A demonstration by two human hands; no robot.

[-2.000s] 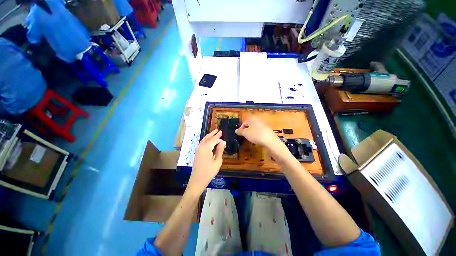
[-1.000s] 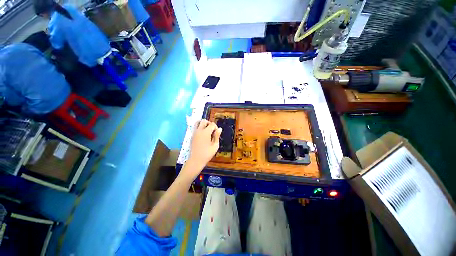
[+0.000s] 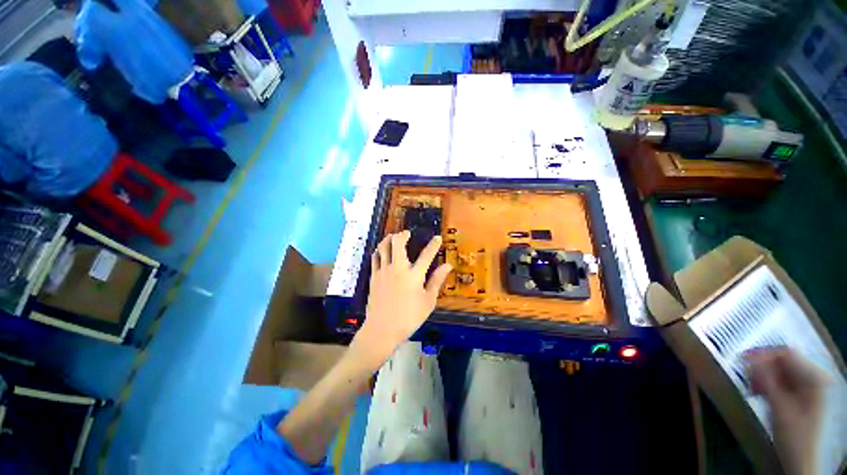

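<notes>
My left hand (image 3: pixel 401 283) lies over the lower part of the left fixture nest (image 3: pixel 423 221), a black block on the orange-brown fixture plate (image 3: pixel 492 206). Its fingers are apart; what is under the fingertips is hidden. My right hand (image 3: pixel 788 378) is blurred, over the white release liner sheet (image 3: pixel 806 345) with rows of small dark strips, in the open carton (image 3: pixel 671 304) at right. I cannot tell whether it holds a strip. The right fixture nest (image 3: pixel 546 272) is a wider black block with a round centre.
A heat gun (image 3: pixel 720 136) rests on a brown block right of the white table. A black pad (image 3: pixel 391 133) lies at the table's back left. A bottle (image 3: pixel 633 88) stands back right. An empty carton (image 3: pixel 305 362) is below left. Persons in blue sit at far left.
My right hand was at the left nest, then out of view, and is now over the liner sheet. My left hand has moved from the nest's left edge onto its lower part.
</notes>
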